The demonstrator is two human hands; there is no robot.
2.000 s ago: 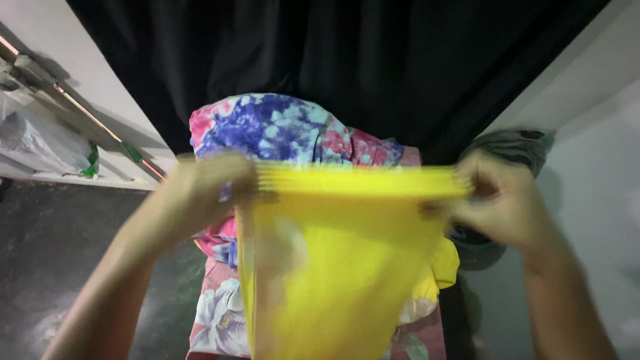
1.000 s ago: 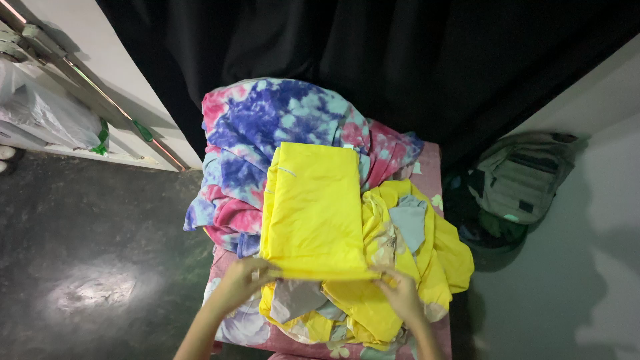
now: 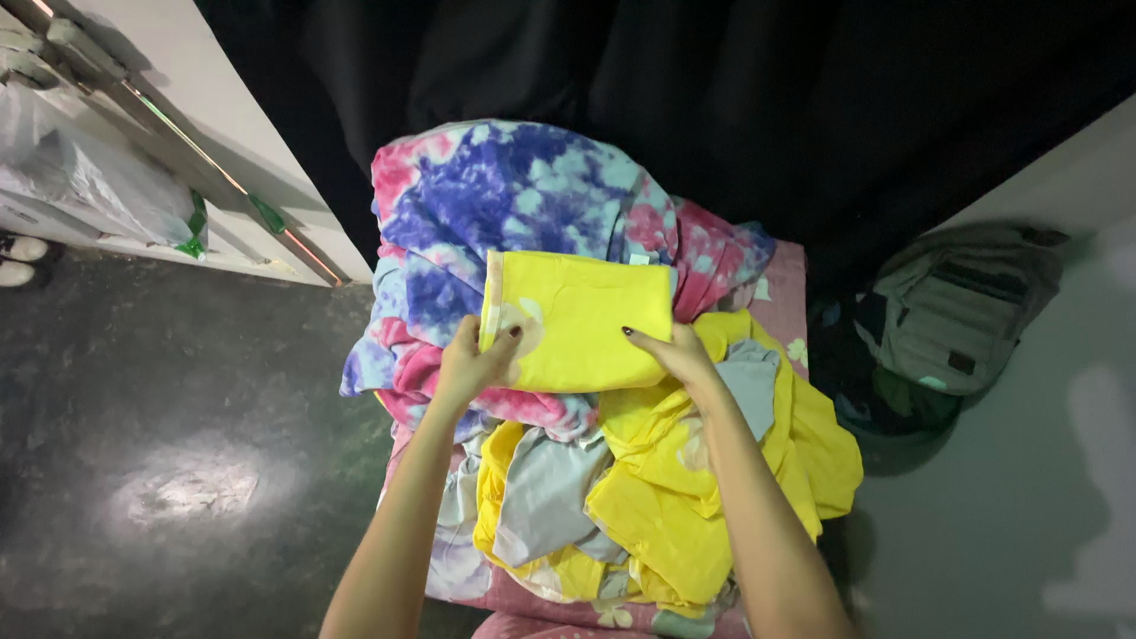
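A yellow cloth [image 3: 581, 315], folded into a rough rectangle with a pale strip along its left edge, is held up between my hands. My left hand [image 3: 479, 355] grips its lower left side, the thumb on top. My right hand [image 3: 670, 351] pinches the lower right side the same way; the fingers of both hands are mostly hidden under the cloth. Behind it a tie-dye fleece blanket [image 3: 532, 191] in blue, pink and white lies heaped. Nearer to me, below my hands, is a loose pile of yellow fabric [image 3: 666, 515] with grey fabric [image 3: 550, 493] among it.
A pink floral padded surface [image 3: 785, 293] lies under the fabrics. Beyond it hangs a black curtain [image 3: 710, 106]. A grey backpack [image 3: 967, 302] leans by the wall at right. At left are a plastic bag [image 3: 106, 177], shoes [image 3: 22, 262] and dark floor [image 3: 195, 390].
The yellow cloth lay as a taller rectangle over the blanket and pile one second ago; now it is shorter and held up. My hands have moved forward from its near edge.
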